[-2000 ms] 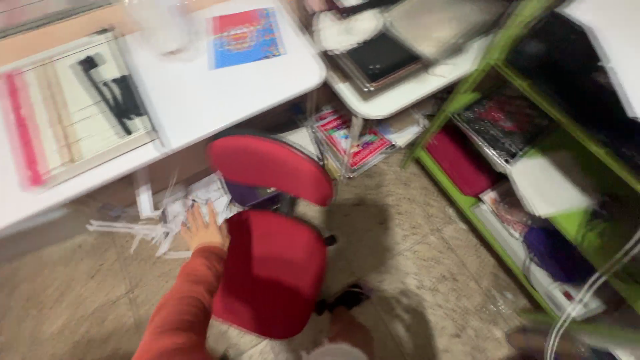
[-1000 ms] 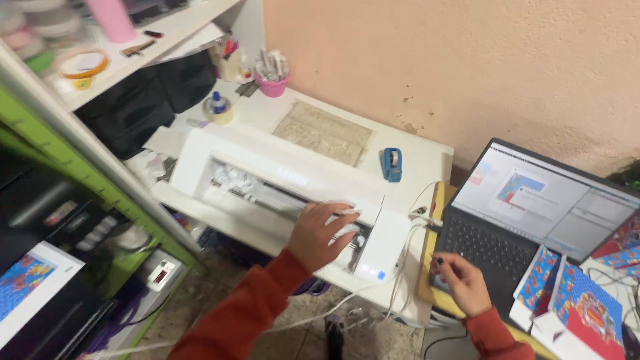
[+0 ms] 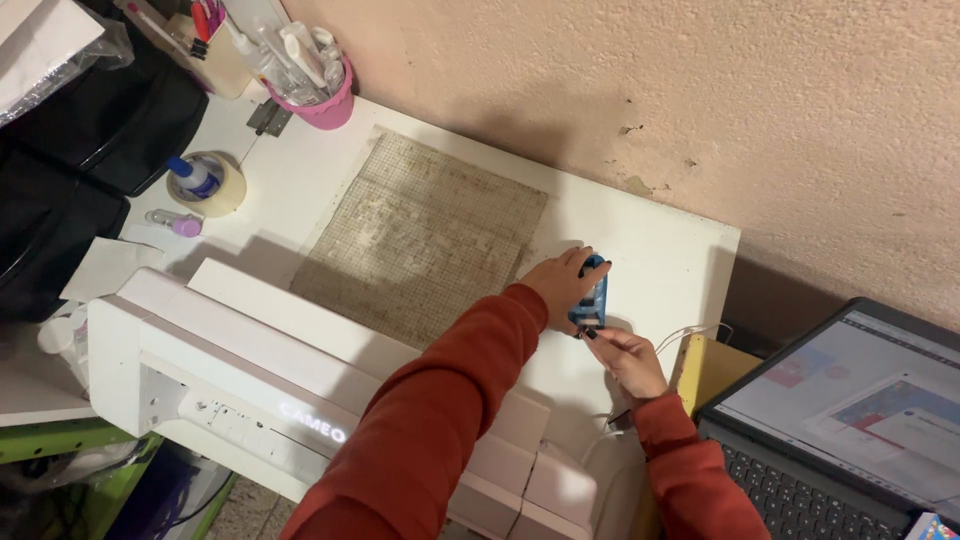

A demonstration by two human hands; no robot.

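My left hand [image 3: 561,283] is closed around a blue tape dispenser [image 3: 595,294] that rests on the white table [image 3: 652,225] near its right end. The thumb and fingertips of my right hand [image 3: 626,360] pinch at the dispenser's near end; whether a strip of tape is between them is too small to tell. Left of the hands lies a worn gridded mat [image 3: 427,232]. Below my left forearm stands a white Cameo cutting machine [image 3: 247,375].
An open laptop [image 3: 817,427] sits at the right, beside a yellow wooden edge [image 3: 694,367] and white cables. Toward the back left are a pink cup of pens [image 3: 330,109], a tape roll [image 3: 234,187] with a glue bottle [image 3: 196,180] in it, and black bins [image 3: 45,225].
My left hand has moved from the cutting machine to the blue tape dispenser and taken hold of it. My right hand has left the laptop and come to the dispenser's end.
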